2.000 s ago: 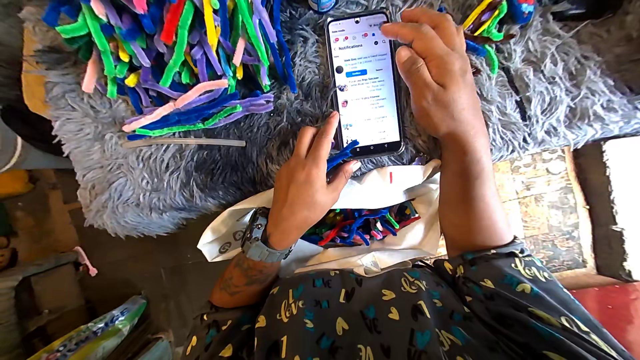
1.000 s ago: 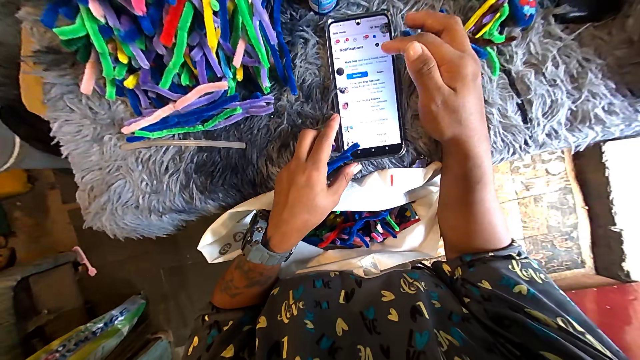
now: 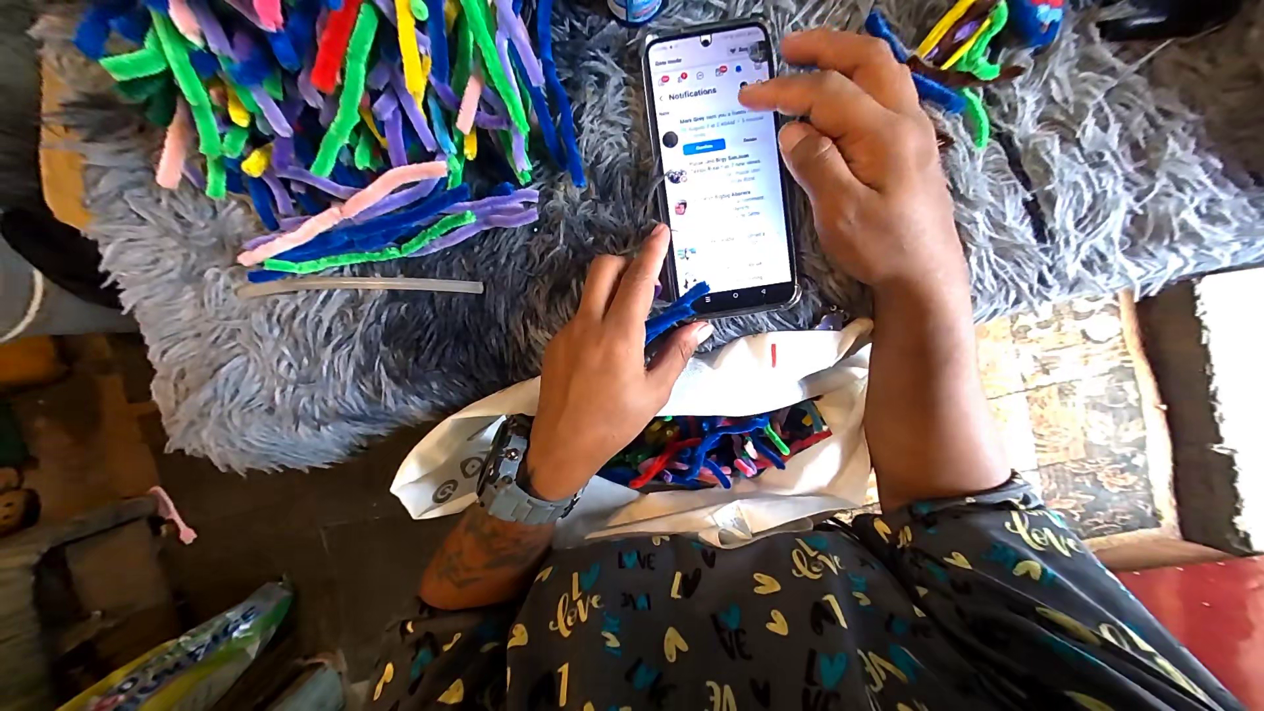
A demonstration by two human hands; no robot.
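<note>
A smartphone (image 3: 726, 217) with a lit screen lies on a grey shaggy cover (image 3: 415, 346). My right hand (image 3: 864, 148) hovers at its upper right, index fingertip by the screen, holding nothing. At the phone's lower left, my left hand (image 3: 607, 365) has a short blue fuzzy stem (image 3: 677, 311) between thumb and fingers. Under that hand an open white cloth bag (image 3: 770, 380) on my lap holds many coloured fuzzy stems (image 3: 711, 449). A big pile of fuzzy stems (image 3: 346, 89) lies at upper left, with a translucent stick (image 3: 365, 285) below it.
More fuzzy stems (image 3: 953, 59) lie at upper right, beside a dark object (image 3: 1175, 15). A can or bottle (image 3: 635, 10) stands at the top edge. Plastic packaging (image 3: 188, 652) is at lower left, and a red surface (image 3: 1200, 602) at lower right.
My right hand has shifted only slightly, its index finger still near the phone's upper right. My left hand, the phone and the stems have stayed in place.
</note>
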